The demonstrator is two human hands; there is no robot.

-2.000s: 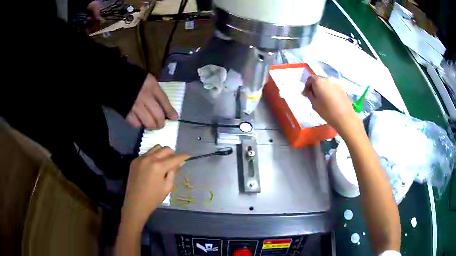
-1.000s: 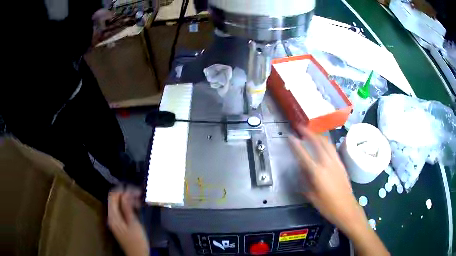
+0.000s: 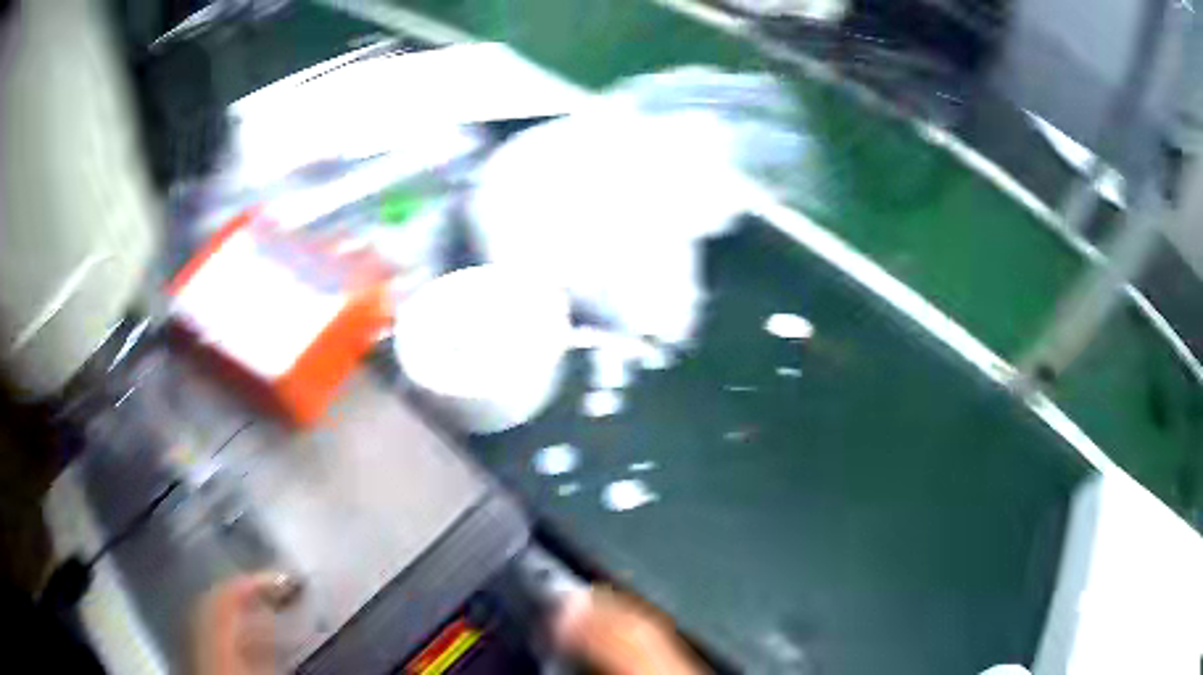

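Observation:
The view is strongly blurred. A stemmed workpiece with a black oval handle [image 3: 69, 582] lies at the lower left, its thin stem running up over the grey baseplate [image 3: 376, 508]. Its head is too blurred to make out. My left hand [image 3: 238, 622] is at the bottom edge over the plate, partly cut off; a small dark spot shows at its fingertips, and whether it holds anything is unclear. My right hand [image 3: 631, 636] is at the bottom edge beside the machine's front right corner, cut off and blurred.
An orange parts box [image 3: 333, 359] stands on the plate's far side. A white round tub [image 3: 484, 350] is right of it, with a plastic bag [image 3: 600, 198] behind. Loose white discs [image 3: 627, 495] lie on the green bench. The cream press head [image 3: 73, 198] is at upper left.
The view has swung right, so box, tub and plate now sit further left. My right hand has drawn back from beside the box to the machine's front corner. My left hand now shows over the plate.

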